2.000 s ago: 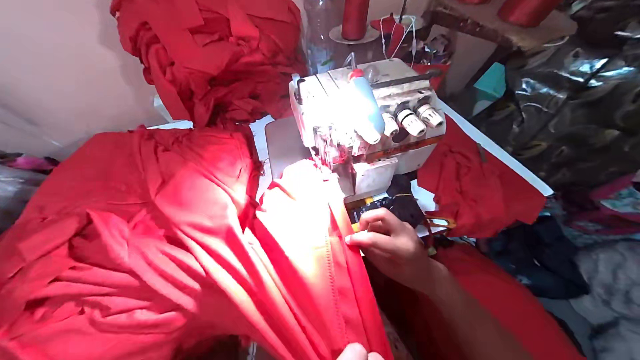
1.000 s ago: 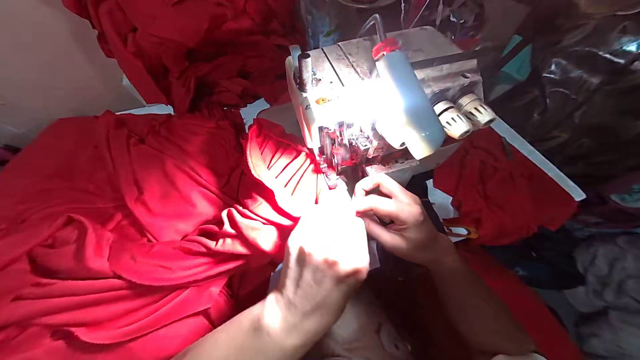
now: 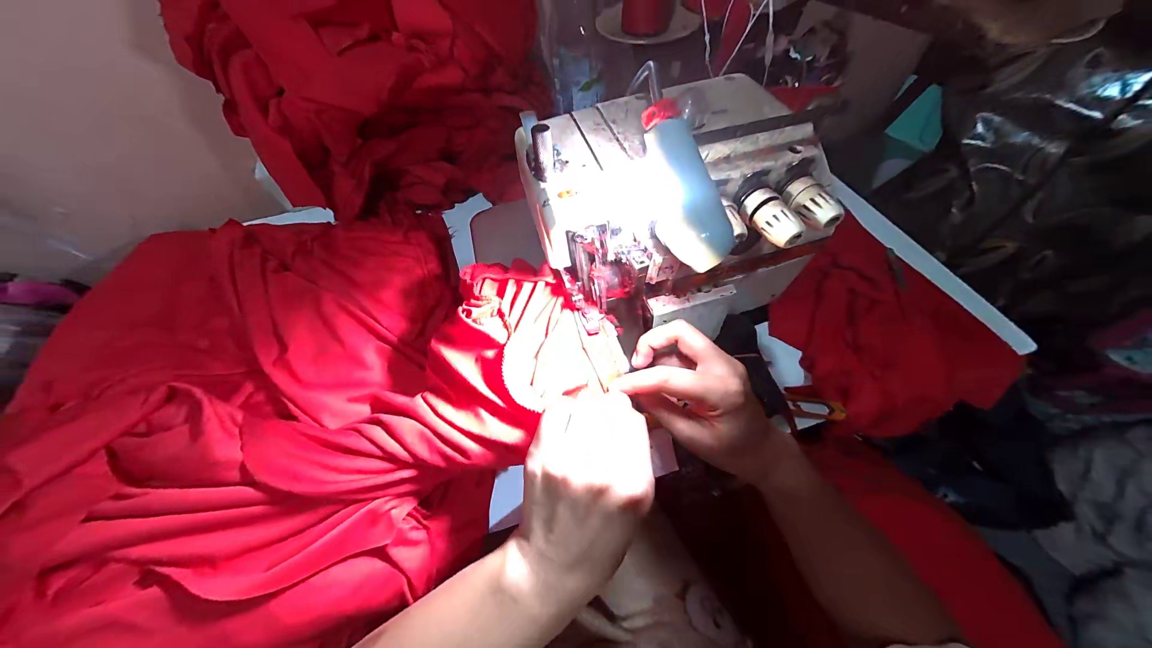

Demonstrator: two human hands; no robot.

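Note:
An overlock sewing machine (image 3: 585, 135) stands at the upper centre, its needle area strongly lit by a lamp (image 3: 688, 193) with a pale blue body. Red fabric (image 3: 342, 432) is spread over the left side and runs gathered up to the presser foot. My left hand (image 3: 589, 477), palm down, grips the near edge of this fabric just below the foot; glare washes out its fingertips. My right hand (image 3: 702, 391) is right beside it, thumb and index finger pinching the fabric edge close to the foot.
A heap of red fabric (image 3: 360, 99) lies behind on the left. Right of the machine are a red fabric piece (image 3: 882, 342) and orange-handled snips (image 3: 819, 409) on the white table edge (image 3: 954, 297). A red thread cone (image 3: 646, 16) stands at the back. Dark plastic sheeting (image 3: 1017, 171) is at right.
My left hand, at the bottom edge two seconds ago, has come up beside the presser foot. The long strip of fabric then stretched toward me now lies bunched at the left of the foot.

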